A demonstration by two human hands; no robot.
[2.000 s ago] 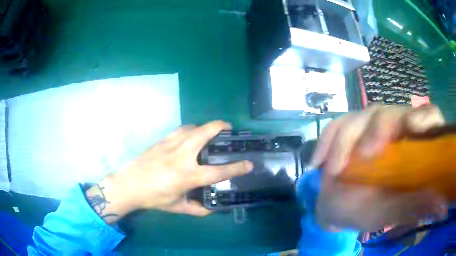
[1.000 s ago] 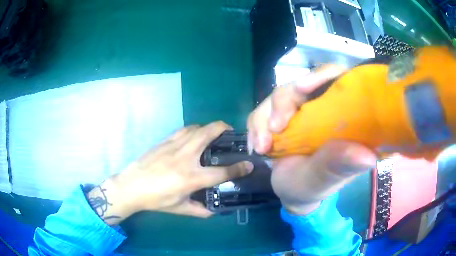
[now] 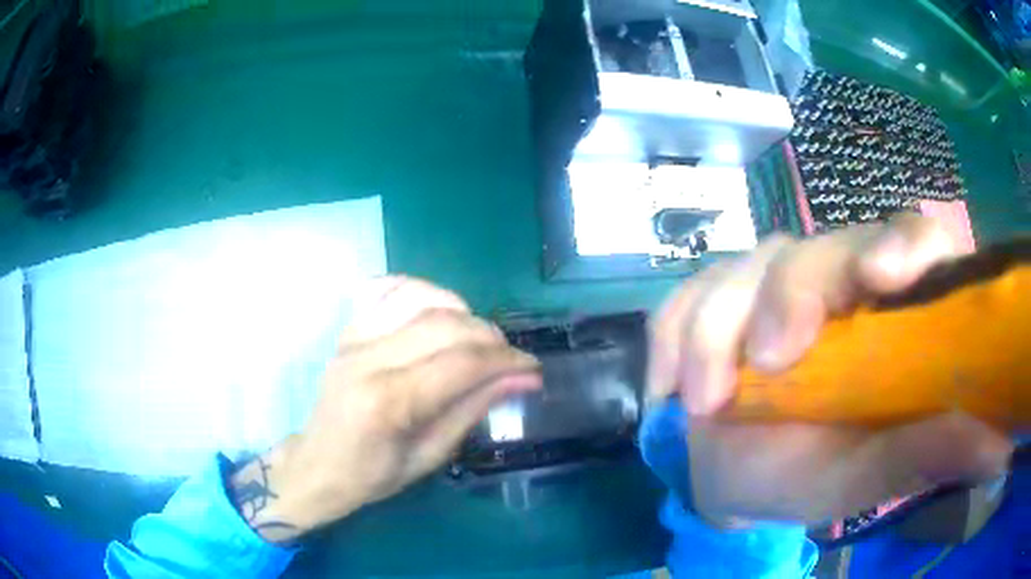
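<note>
A black device housing [image 3: 577, 396] with a shiny dark inner panel lies flat on the green mat in front of me. My left hand [image 3: 413, 390] is blurred over the housing's left end, fingers bunched together; whether it grips the edge cannot be told. My right hand [image 3: 791, 339] is wrapped around the orange electric screwdriver [image 3: 893, 356], to the right of the housing. The screwdriver's tip is hidden behind the fingers and its rear is cut off by the picture's right edge.
A white and black screw feeder [image 3: 678, 124] stands beyond the housing. A small-parts tray [image 3: 876, 153] is at the right. A white sheet [image 3: 192, 339] lies at the left. Black stacked things [image 3: 45, 113] are at the far left. A cable runs at lower right.
The right hand and screwdriver have moved off the housing to the right, uncovering the feeder. The left hand's spread fingers have drawn together and lifted somewhat. The view has shifted slightly.
</note>
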